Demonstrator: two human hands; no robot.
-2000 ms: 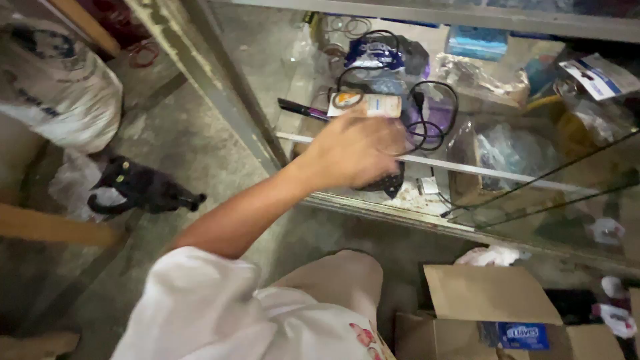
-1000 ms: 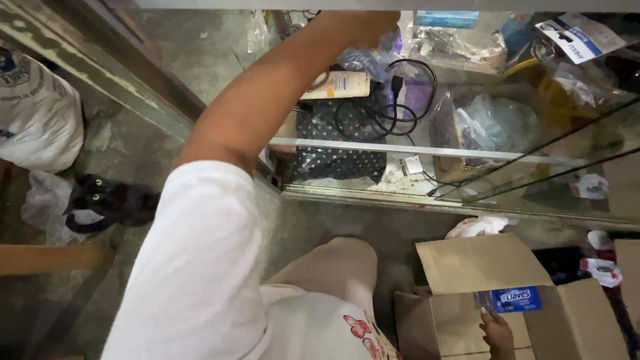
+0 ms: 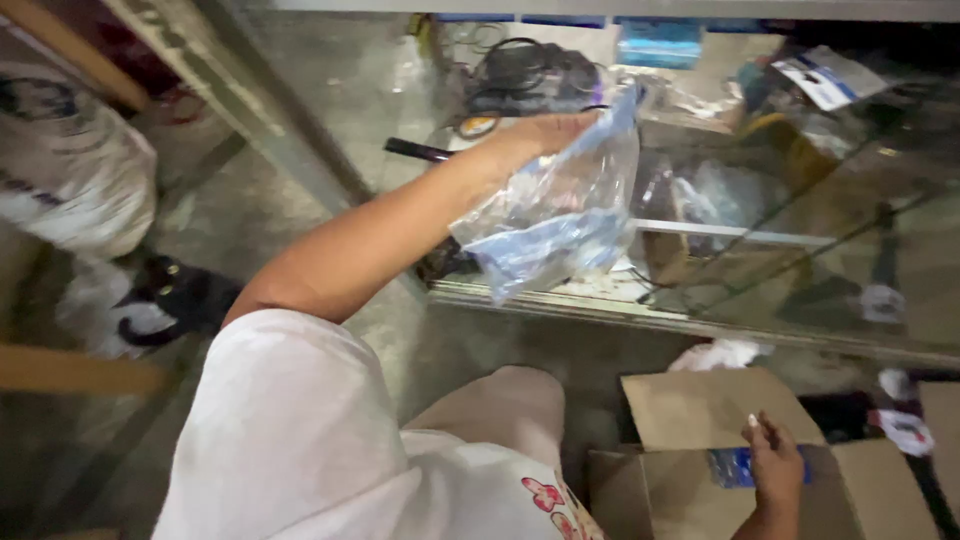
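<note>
My left hand (image 3: pixel 566 135) reaches over the glass display case from the left, gripping a clear and pale-blue plastic bag (image 3: pixel 562 217). The bag hangs toward the case's front rail and covers part of the fingers. Under my left forearm lie a dark pen-like stick (image 3: pixel 416 149) and a whitish tube, partly hidden. At the lower right my right hand (image 3: pixel 776 454) is raised over an open cardboard box (image 3: pixel 712 412), its fingers slightly apart with nothing visible between them. A blue pack (image 3: pixel 739 466) in the box shows behind that hand.
Black coiled cable (image 3: pixel 517 67), a light-blue pack (image 3: pixel 660 43), a white-and-blue header card (image 3: pixel 829 76) and clear plastic bags lie in the case. Its metal front rail (image 3: pixel 562 304) runs between my hands. A black cat (image 3: pixel 180 292) and a white sack (image 3: pixel 71 157) are at the left.
My left hand has come down from the case's top edge, and the plastic bag now hangs from it over the tube. My right hand has moved up from beside the blue pack.
</note>
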